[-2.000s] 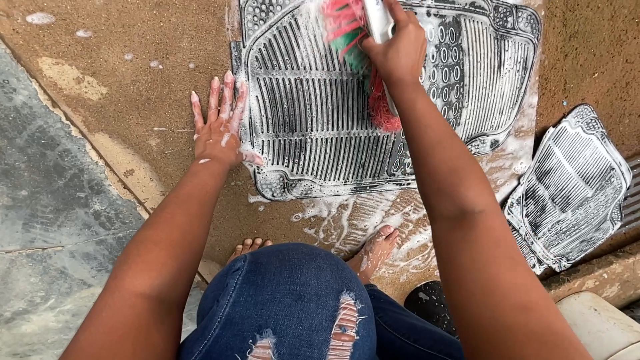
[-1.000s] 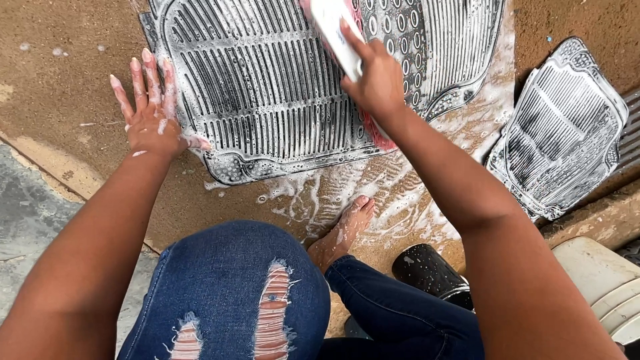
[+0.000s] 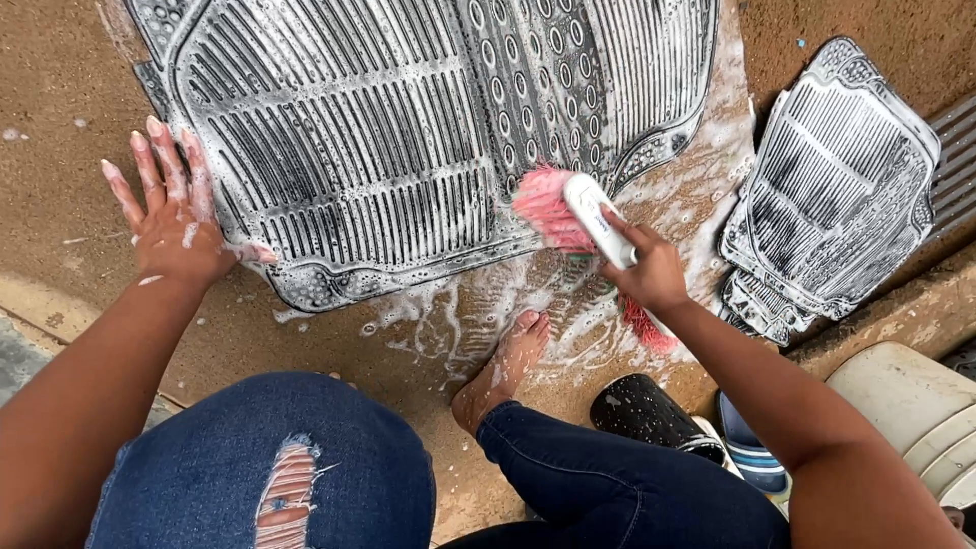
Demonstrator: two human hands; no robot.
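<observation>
A large ribbed rubber car mat (image 3: pixel 343 137), black under white soap suds, lies on the wet ground. My left hand (image 3: pixel 179 221) is spread flat at its left edge, fingers apart, with foam on the skin. In my right hand (image 3: pixel 648 263) is a white-backed broom head (image 3: pixel 598 217) with pink, red and some green bristles. The bristles touch the mat's lower edge right of its middle. My right hand hides part of the broom head.
Smaller soapy mats (image 3: pixel 831 183) lie stacked at the right, beside a metal grate (image 3: pixel 957 168) and a concrete ledge (image 3: pixel 892 305). Below are a black container (image 3: pixel 644 412), a blue striped sandal (image 3: pixel 751 442) and a pale plastic bucket (image 3: pixel 892 389). My bare foot (image 3: pixel 507 370) stands on foamy ground.
My right hand has brought the broom head down from the upper part of the large mat to its lower edge. My left hand stays at the left edge. The view has shifted.
</observation>
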